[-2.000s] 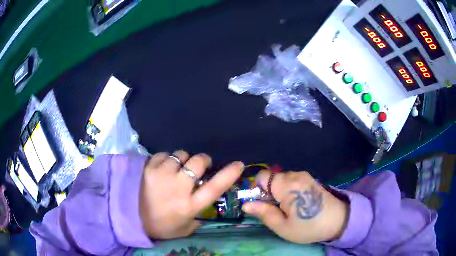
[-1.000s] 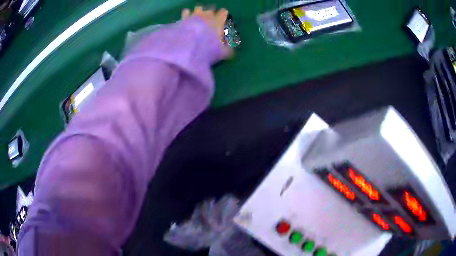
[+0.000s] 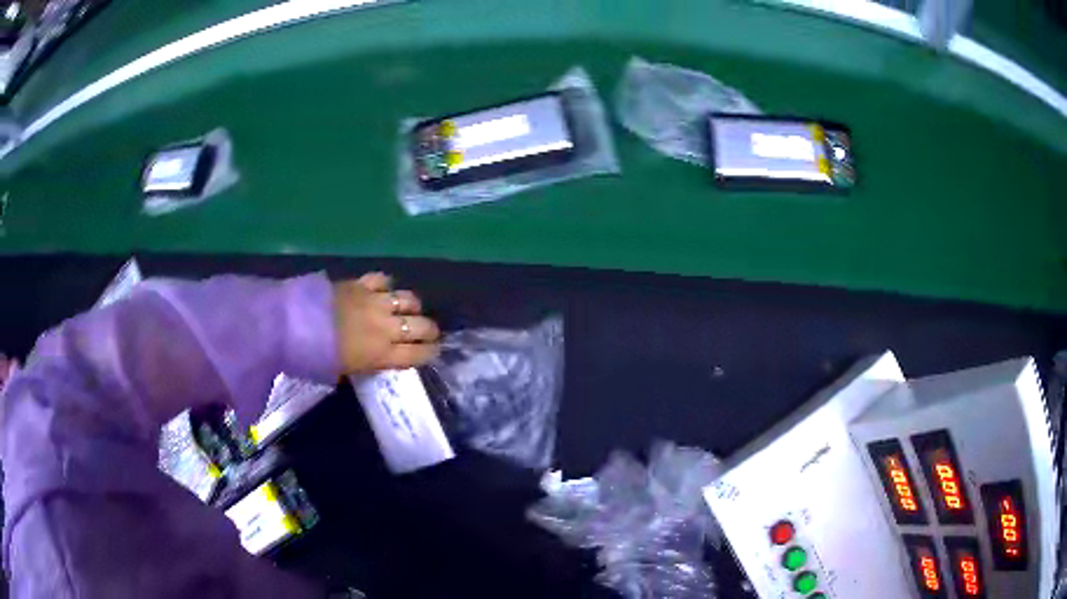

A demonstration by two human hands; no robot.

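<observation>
My left hand (image 3: pixel 384 328) reaches in from the left, its ringed fingers closed over the upper end of a white slab-shaped unit (image 3: pixel 404 424). The unit's lower end points down over the black mat, and its covered end cannot be seen. A clear plastic bag (image 3: pixel 501 392) lies against the unit and the fingertips on the right. My right hand is not in view.
Bagged units (image 3: pixel 506 136) and a unit beside a loose clear bag (image 3: pixel 763 150) lie on the green belt (image 3: pixel 316 222). More units (image 3: pixel 267 517) lie under my sleeve. Crumpled plastic (image 3: pixel 649 521) touches the white tester (image 3: pixel 807 451) at lower right.
My left hand has left a unit on the green belt and come back over the mat to the white unit. The view has shifted left. My right hand, seen two seconds ago, is gone.
</observation>
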